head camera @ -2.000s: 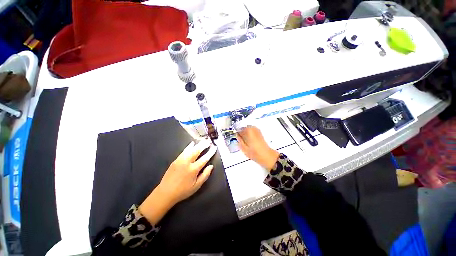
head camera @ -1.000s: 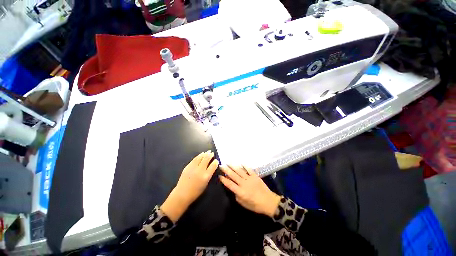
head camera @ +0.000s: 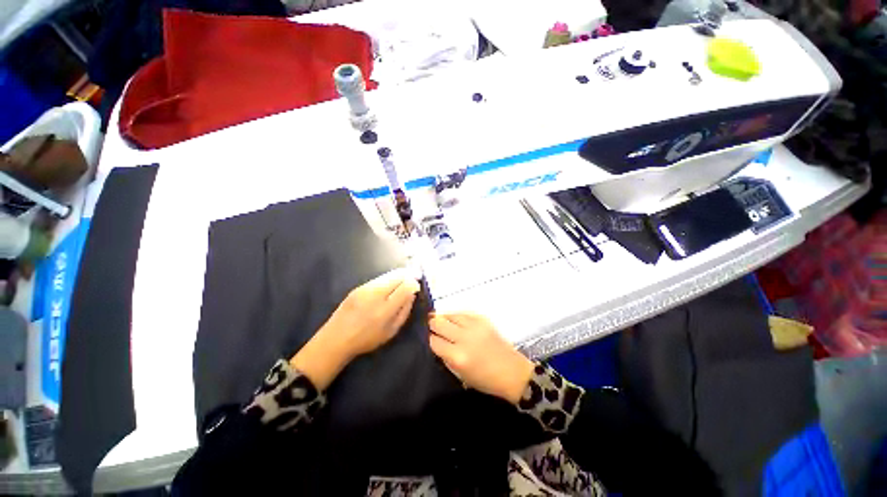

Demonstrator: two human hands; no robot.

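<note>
A large charcoal-black garment panel (head camera: 282,281) lies on the table left of and in front of the presser foot area (head camera: 413,231) of the white sewing machine (head camera: 515,131). My left hand (head camera: 374,313) holds the panel's right edge between thumb and fingers, just in front of the needle area. My right hand (head camera: 478,354) pinches the same edge nearer to me. Whether the cloth's tip lies under the presser foot is hard to tell.
A narrow dark side panel (head camera: 107,311) lies at the left. Tweezers (head camera: 552,231), a black tool (head camera: 581,231), dark scraps (head camera: 632,236) and a phone (head camera: 705,221) lie right of the needle. Red fabric (head camera: 243,82) is behind. Stacked cut pieces (head camera: 734,369) hang at the right.
Both hands were at the needle area, then drew back along the panel's edge. Since then my left hand has moved up closer to the needle, and my right hand stays lower on the edge.
</note>
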